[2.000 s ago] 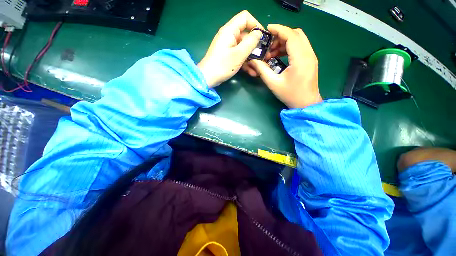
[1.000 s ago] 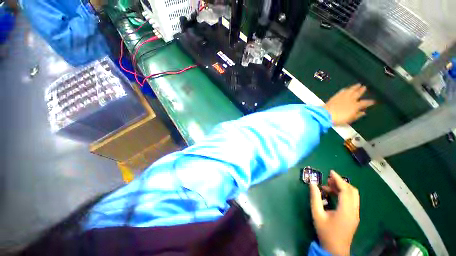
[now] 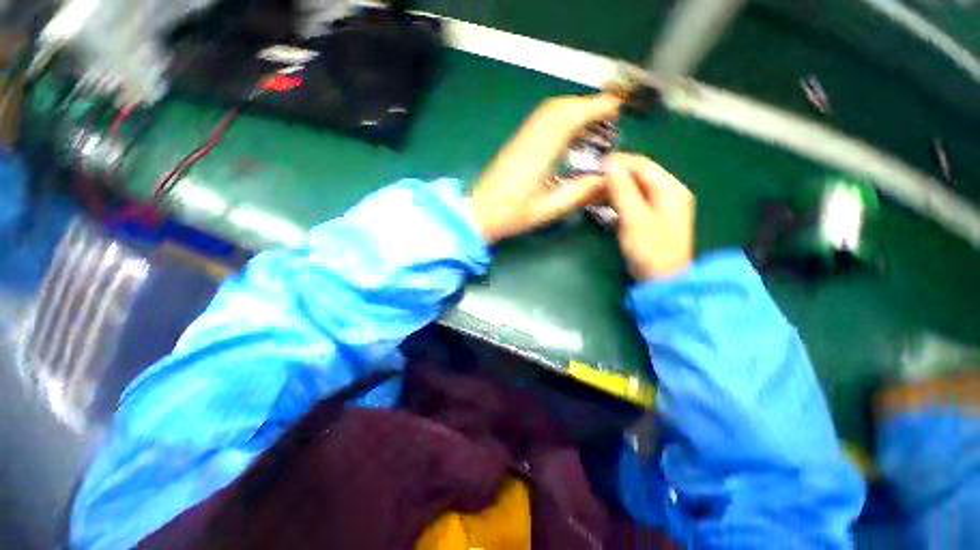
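Observation:
The picture is blurred. A small dark device housing (image 3: 586, 159) with pale, shiny parts shows between my two hands, above the green bench (image 3: 527, 277). My left hand (image 3: 539, 167) holds it from the left, fingers at its far side and thumb at its near side. My right hand (image 3: 652, 213) has its fingertips closed at the housing's right side. A small pale, shiny piece (image 3: 604, 215) shows just below the fingertips; whether it is joined to the housing cannot be told.
A black bench unit (image 3: 322, 75) with a red display stands upper left, with red leads (image 3: 199, 156). A solder wire spool (image 3: 841, 218) stands right. A small black block (image 3: 642, 95) sits at the white strip (image 3: 752, 116). A blister tray (image 3: 81, 312) lies lower left. Another person's sleeve (image 3: 933, 462) shows lower right.
The view has swung back to the right. My left hand has come back from beyond the white strip to the housing and meets my right hand there.

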